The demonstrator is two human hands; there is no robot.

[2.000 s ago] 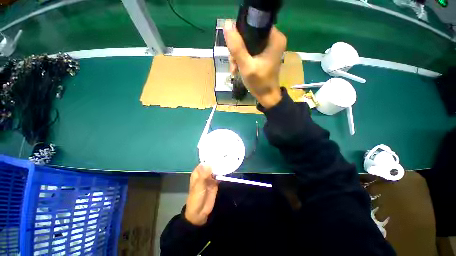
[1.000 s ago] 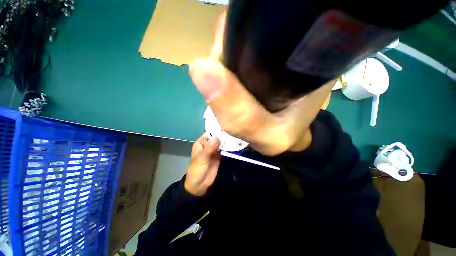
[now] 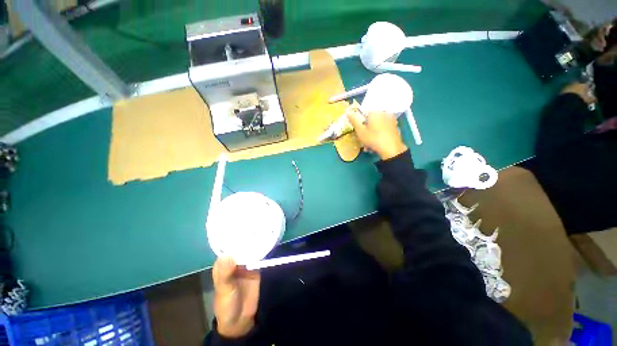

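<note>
A round white housing (image 3: 246,228) with two thin white sticks is at the bench's front edge. My left hand (image 3: 235,297) holds it at its lower rim. A dark lead wire (image 3: 299,189) lies on the green bench beside it. My right hand (image 3: 379,134) is at the glue tube (image 3: 340,126), its fingers closed on the tube over the cardboard mat's right end. A second round housing (image 3: 387,95) with sticks stands right behind my right hand.
A grey screw feeder (image 3: 237,84) stands on the cardboard mat (image 3: 159,135). A third housing (image 3: 383,46) is behind. A face shell (image 3: 467,167) lies at right, above a box of shells (image 3: 534,236). A blue crate (image 3: 81,328) is lower left. Another person's hand (image 3: 579,93) is far right.
My right hand has let go of the black screwdriver and moved right to the glue tube. The view has shifted, and my left hand still holds the housing.
</note>
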